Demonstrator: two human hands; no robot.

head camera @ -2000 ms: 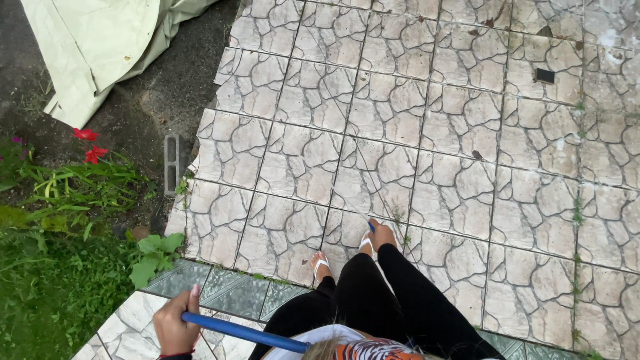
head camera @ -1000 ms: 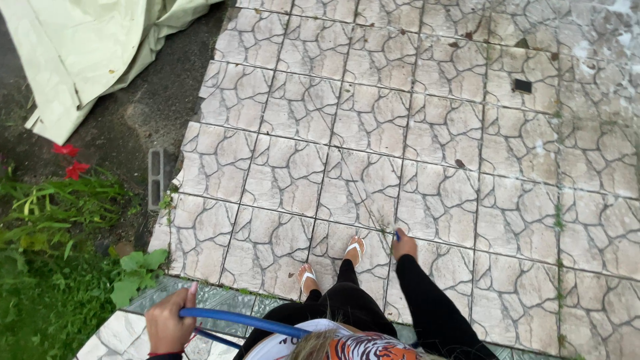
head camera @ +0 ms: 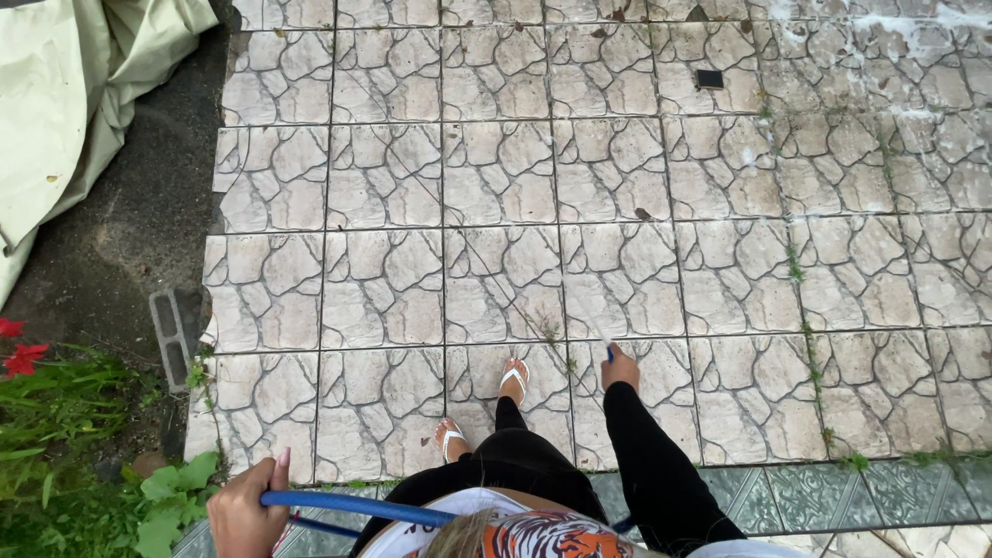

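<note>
My left hand (head camera: 246,508), at the lower left, is closed around a blue hose (head camera: 356,504) that runs to the right across the front of my body. My right hand (head camera: 622,368), reaching forward right of my feet, grips the blue end of a hose (head camera: 610,354). A thin spray of water (head camera: 593,314) leaves that end toward the upper left over the tiles. How the hose runs between my two hands is mostly hidden by my body and shirt.
Stone-patterned floor tiles (head camera: 612,170) stretch ahead, with white foam (head camera: 891,31) at the upper right and a small dark square object (head camera: 709,79). A concrete block (head camera: 172,341), plants (head camera: 62,434) and a pale tarp (head camera: 46,101) lie left. Green patterned tiles (head camera: 821,496) border the floor near me.
My right arm has extended farther out to the right of my feet. More foam shows at the upper right as the view shifts. My left hand keeps its hold on the hose.
</note>
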